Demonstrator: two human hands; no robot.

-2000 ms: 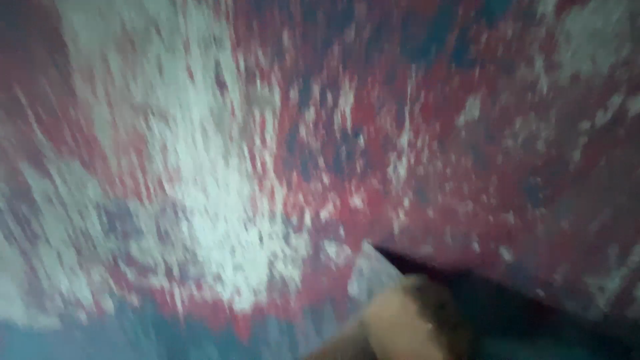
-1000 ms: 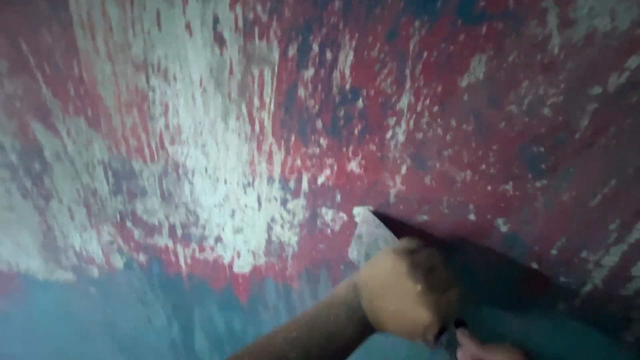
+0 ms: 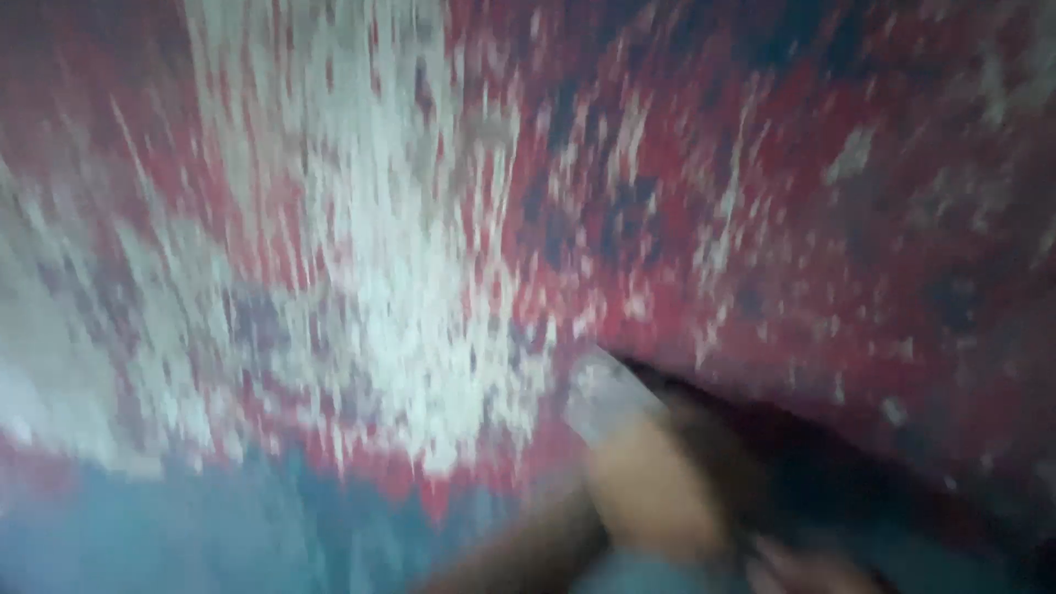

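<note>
A scraper with a flat metal blade lies against the painted wall, right of the large pale scraped patch. My left hand, its forearm coming up from the bottom left, is closed around the scraper just behind the blade. Both hand and tool are blurred. At the bottom edge, lower right of it, part of my right hand shows at the handle end, closed on it; the rest is out of view. The handle is mostly hidden by the hands and dark shadow.
Red and dark blue paint with small pale chips covers the upper and right wall. Pale streaks run down the left and middle, above a light blue band along the bottom. A dark shadow stretches from the blade toward the lower right.
My left hand and the scraper show small shifts along the wall, the grip staying the same. My right hand, cut off two seconds ago, shows at the bottom edge one second ago and now.
</note>
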